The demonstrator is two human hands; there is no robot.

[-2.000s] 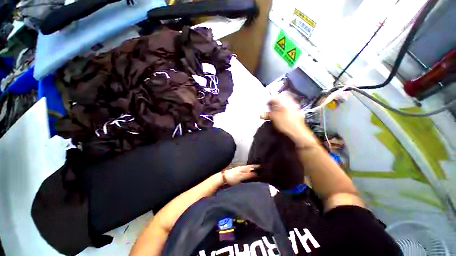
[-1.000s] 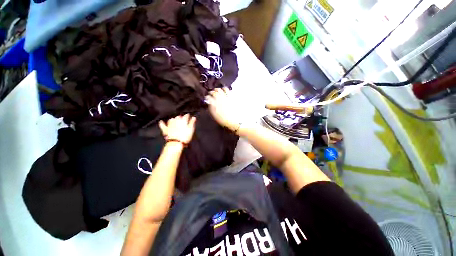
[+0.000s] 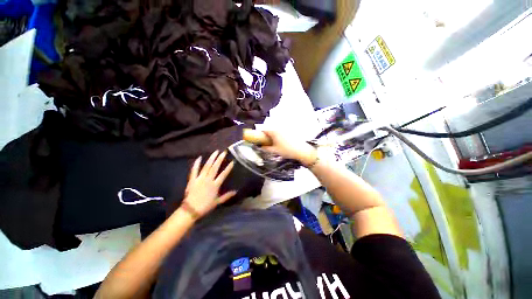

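A dark brown garment lies over the long black padded board. My left hand rests flat on the dark cloth with its fingers spread. My right hand is closed on the pale wooden handle of the steam iron, just right of my left hand, over the right end of the board. The iron's silver body is blurred. A white cord loop lies on the black surface left of my left hand.
A large crumpled brown garment pile with white cords and tags lies behind the board. Hoses and cables run right from a cluttered spot at the table edge. A pale wall with warning signs stands at the right.
My right hand has left the cloth and now holds the iron, brought over the board from the right table edge. My left hand has moved slightly down, fingers spread wider. The view has shifted.
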